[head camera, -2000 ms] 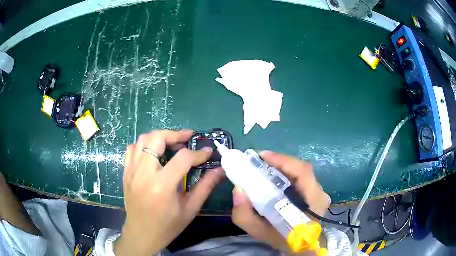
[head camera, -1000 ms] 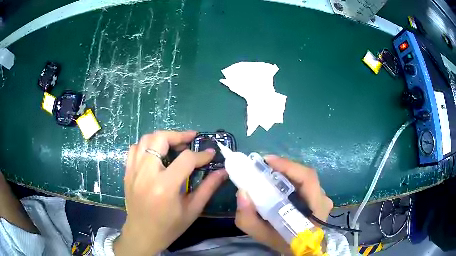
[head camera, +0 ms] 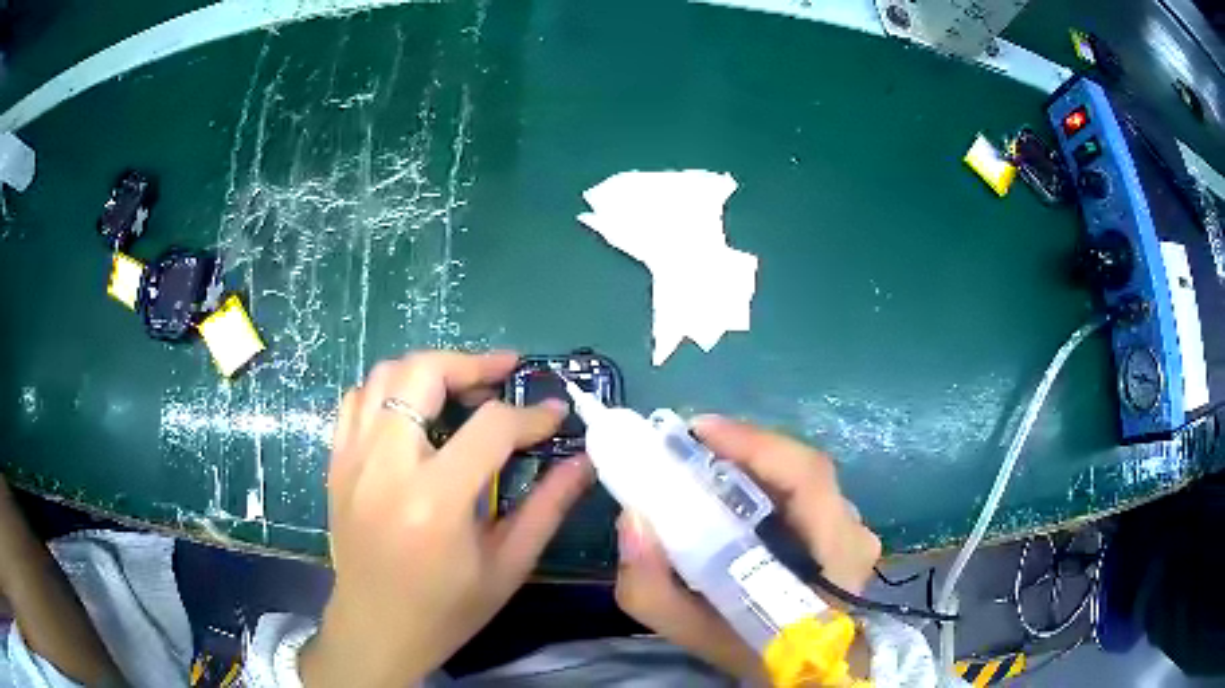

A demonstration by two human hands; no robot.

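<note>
My left hand (head camera: 427, 491), with a ring on one finger, holds a black device housing (head camera: 591, 379) flat near the bench's front edge. A yellow edge of a battery shows between its fingers. My right hand (head camera: 759, 518) grips a white glue syringe (head camera: 672, 504) with a yellow cap (head camera: 814, 651) at its rear. The syringe slants up and left. Its narrow tip is over the inside of the housing, near the upper edge; whether it touches cannot be told. The fingers hide part of the housing.
White paper (head camera: 688, 255) lies beyond the housing. Two housings (head camera: 175, 293) with batteries (head camera: 231, 336) lie left. Another battery (head camera: 990, 164) with a dark housing lies right, beside the blue controller (head camera: 1135, 269), whose pale hose (head camera: 1028, 437) runs down. A person's arm (head camera: 51, 598) is at lower left.
The syringe tip has shifted slightly left along the upper part of the housing. The whole view has moved a little. Both hands keep their hold.
</note>
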